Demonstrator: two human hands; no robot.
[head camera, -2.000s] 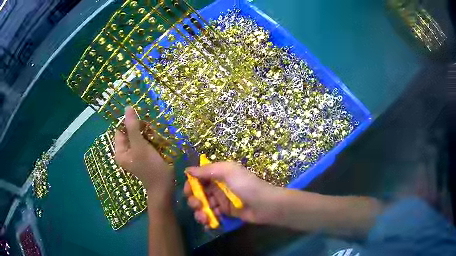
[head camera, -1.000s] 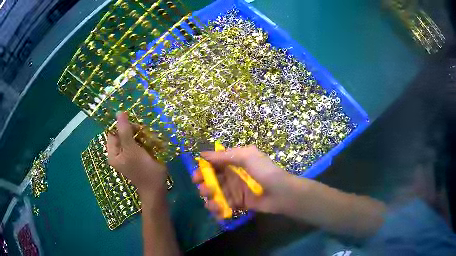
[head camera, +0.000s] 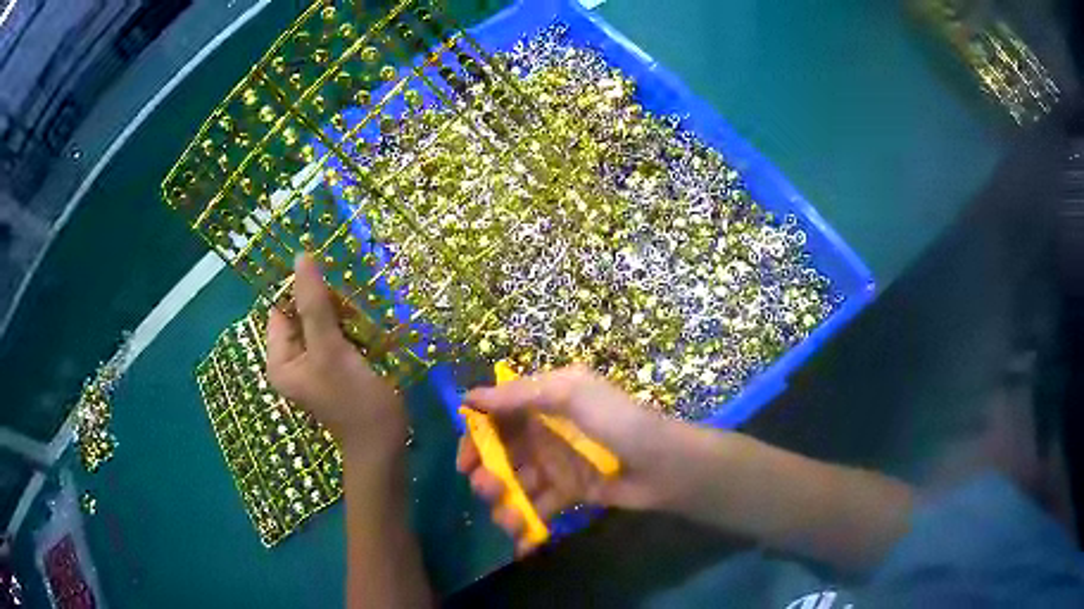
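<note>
My left hand (head camera: 327, 363) grips the lower edge of a gold parts frame (head camera: 256, 125), an open grid with rows of small pieces, held up over the left part of the blue parts tray (head camera: 773, 179). The tray is full of loose gold and silvery parts (head camera: 618, 238). My right hand (head camera: 571, 446) holds side cutters (head camera: 505, 476) by their two yellow-orange handles near the tray's lower left edge. The cutters' jaws are too dark and blurred to make out, and I cannot tell if they touch the frame.
Stacked gold frames (head camera: 273, 446) lie on the green table left of my left wrist. A small loose pile (head camera: 95, 416) lies at the far left, with red parts (head camera: 65, 571) below it. Another gold lattice bundle (head camera: 1004, 71) lies at the upper right.
Over the last second the held frame and my left hand have shifted slightly right. My right hand with the cutters has moved slightly down and left.
</note>
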